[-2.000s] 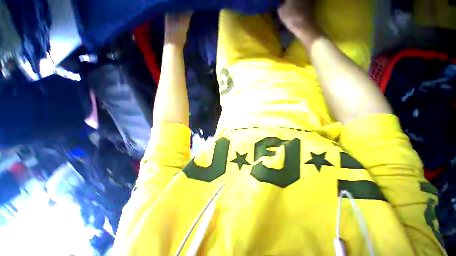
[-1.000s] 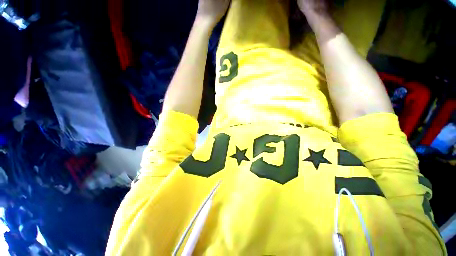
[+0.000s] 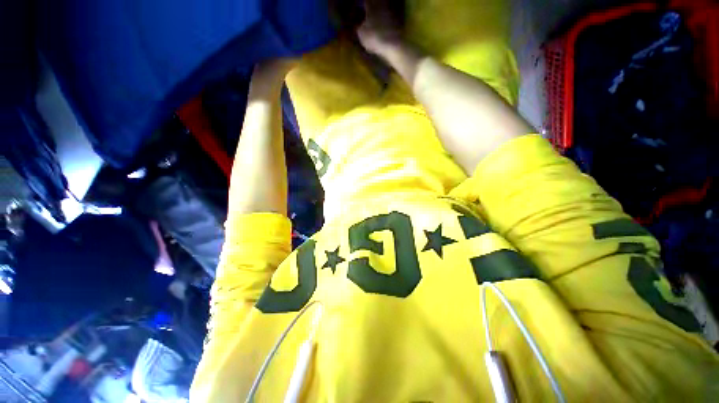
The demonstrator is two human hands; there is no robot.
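A navy fabric panel (image 3: 197, 63) hangs across the upper left, its lower edge over my left wrist. My left hand (image 3: 274, 66) is at that edge and mostly hidden by the cloth, so its grip does not show. My right hand (image 3: 380, 30) is near the top edge, just right of the cloth, over my yellow-clad lap. It is dark and blurred, with its fingertips hidden in shadow, so I cannot tell if it holds anything.
A red-rimmed basket (image 3: 558, 94) with dark cloth inside stands at the right. Another red rim (image 3: 206, 140) shows left of my left arm. A dark grey bag (image 3: 188, 216) lies below it. A pale crumpled item (image 3: 156, 368) is at the lower left.
The navy panel, out of view one second ago, is again across the upper left and reaches lower than at first. My right hand has shifted left. The right basket shows more fully.
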